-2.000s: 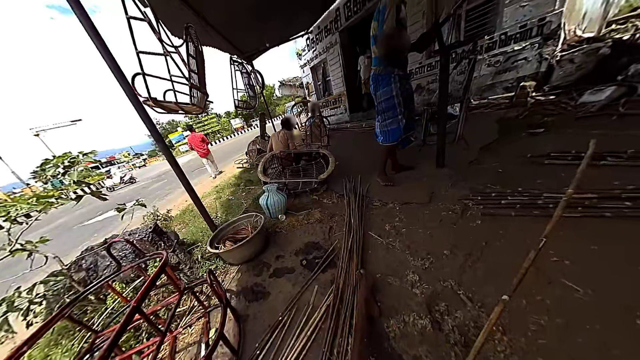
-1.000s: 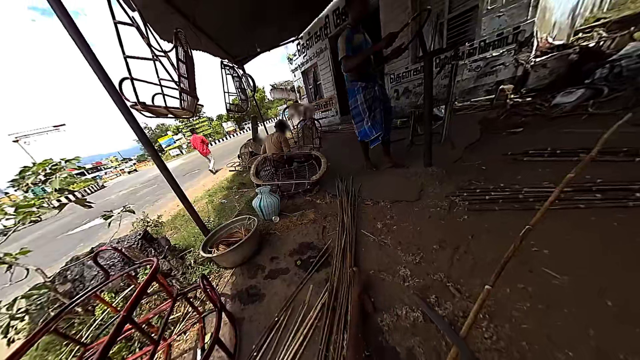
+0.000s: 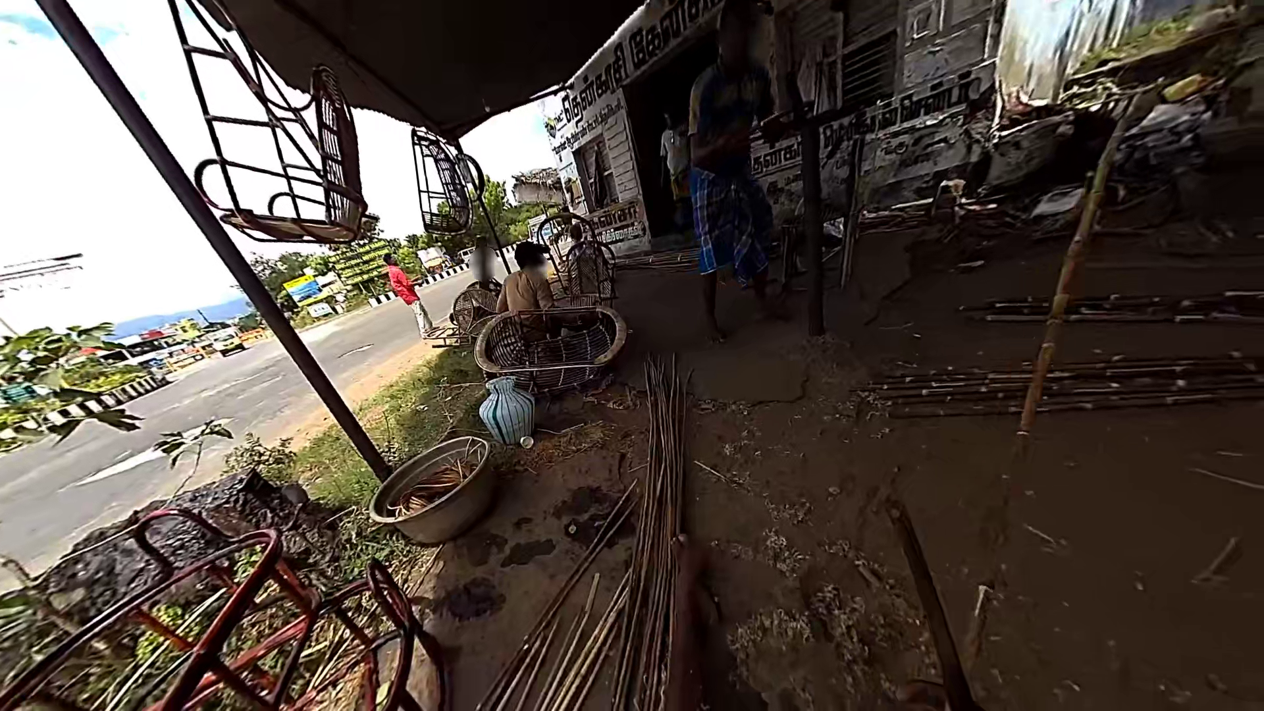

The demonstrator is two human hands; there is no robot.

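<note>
At the bottom edge, my right hand (image 3: 926,695) shows only as a dim brown sliver, closed around the low end of a dark, slightly curved bar (image 3: 928,592). The bar tilts up and left over the earth floor. To its left lies a long bundle of thin canes (image 3: 654,494), with looser canes fanning out at the near end. A blurred brown shape, a limb or foot, lies along the bundle's right side; which cannot be told. My left hand cannot be made out. A jointed cane pole (image 3: 1062,296) slants at the right, its lower part faded.
Red-brown cane frames (image 3: 227,612) stand at lower left, near a metal basin (image 3: 434,518) of cane strips and a striped blue pot (image 3: 508,413). Beyond are a woven cane basket seat (image 3: 553,365), seated people, a standing person in a checked wrap (image 3: 731,217) and a post (image 3: 813,227). Cane chairs hang overhead.
The dark bar, not seen two seconds ago, has come in from the bottom and now stands farther into view. The cane pole's visible part has shifted and stands steeper. The standing person's arms have lowered.
</note>
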